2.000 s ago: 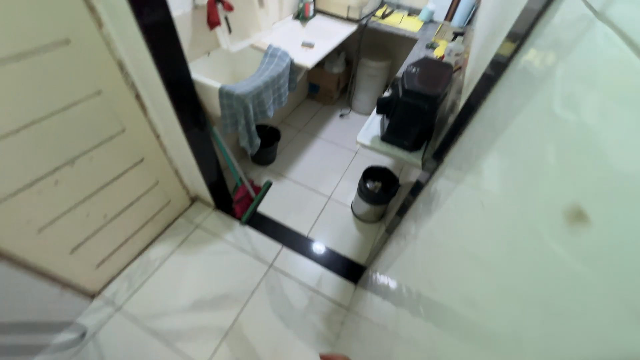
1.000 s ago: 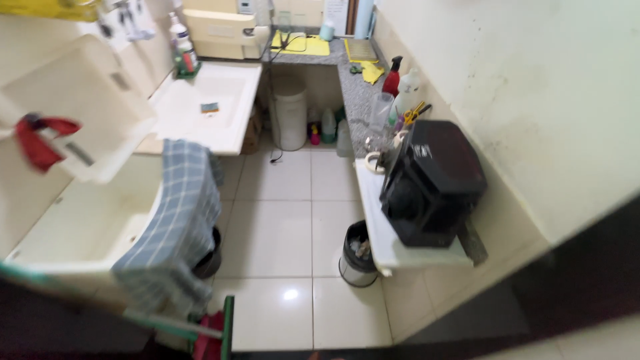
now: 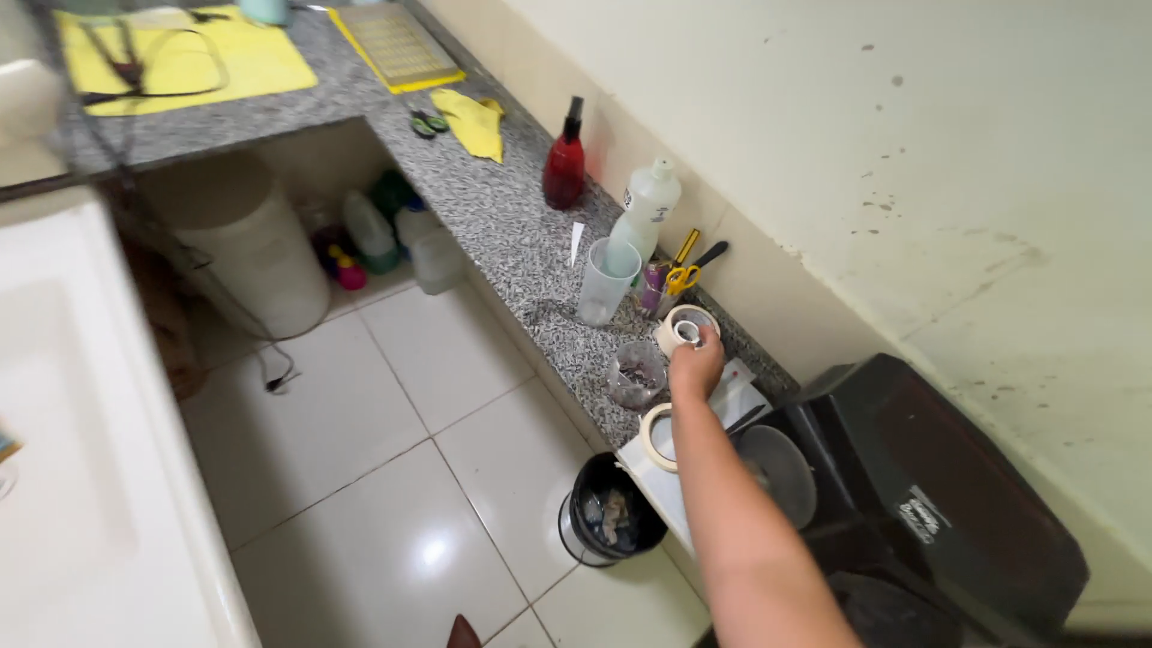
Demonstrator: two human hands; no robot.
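My right hand (image 3: 697, 364) reaches across the black loudspeaker's side to the granite counter, its fingers on the roll of masking tape (image 3: 673, 335), which has a smaller white ring inside. A second masking tape roll (image 3: 650, 446) lies partly behind my forearm. Beside the hand is a clear cup (image 3: 636, 374) with small bits in it. Just beyond stand a tall translucent plastic cup (image 3: 608, 283), a holder with yellow-handled scissors (image 3: 682, 280), and a pale plastic bottle (image 3: 650, 205). My left hand is out of view.
The black loudspeaker (image 3: 945, 486) sits against the wall at the right. Below the counter edge stands a trash bin (image 3: 581, 531). A red spray bottle (image 3: 564, 171), yellow cloth (image 3: 472, 124) and green-handled scissors (image 3: 428, 123) lie farther back. A white sink (image 3: 72, 414) borders the left.
The view has moved in from the doorway to the counter. My right arm has come into view, its hand now at the masking tape roll.
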